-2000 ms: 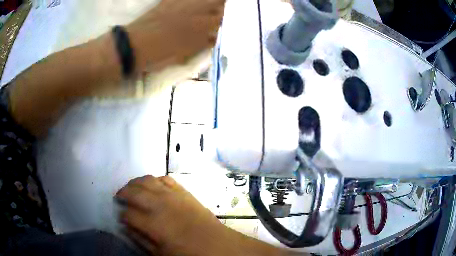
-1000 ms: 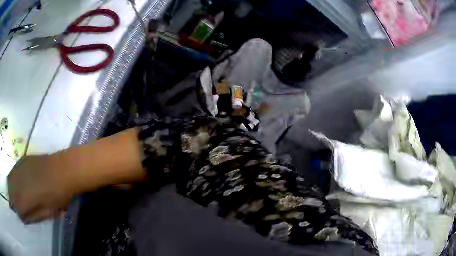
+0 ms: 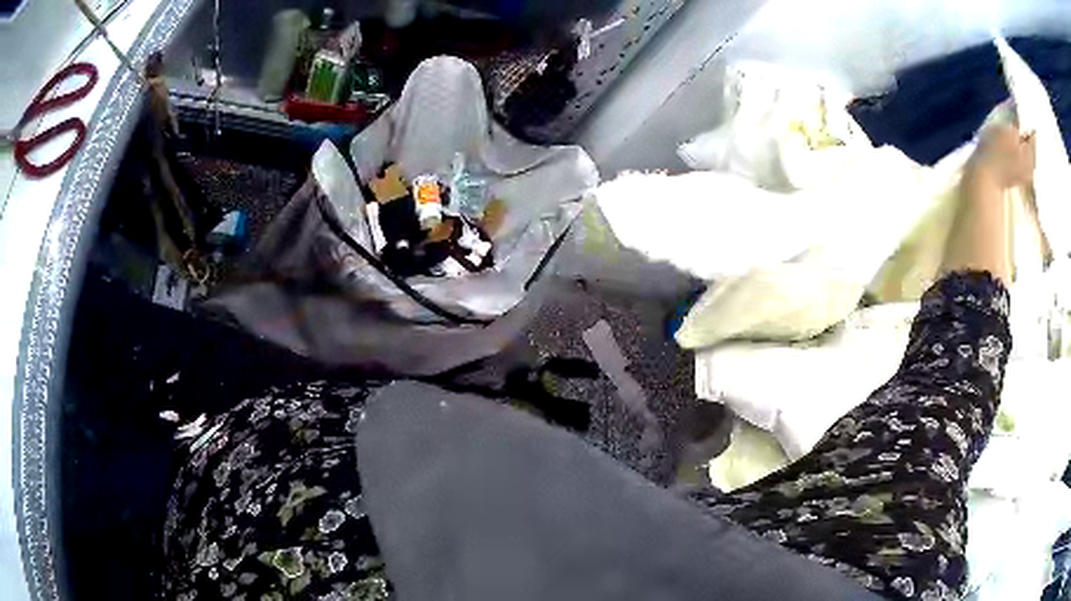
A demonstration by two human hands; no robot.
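Note:
My right hand is at the far right, reaching out over a large heap of cream and white cloth. Its fingers are closed on an upper fold of the cloth; the fingertips are partly hidden and small. The cloth is bunched in loose, puffy folds and partly overexposed. My left hand is out of the picture. Red-handled scissors lie on the white table at the upper left, with the blades not visible.
A grey cloth bag hangs open at upper centre, holding small scraps and a white-and-orange container. Bottles stand behind it near a red tray. Grey cloth covers my lap. The curved table edge runs down the left.
The view has swung right, from the machine to the cloth heap. My right hand has left the tabletop and taken hold of the cream cloth. My left hand has gone out of view.

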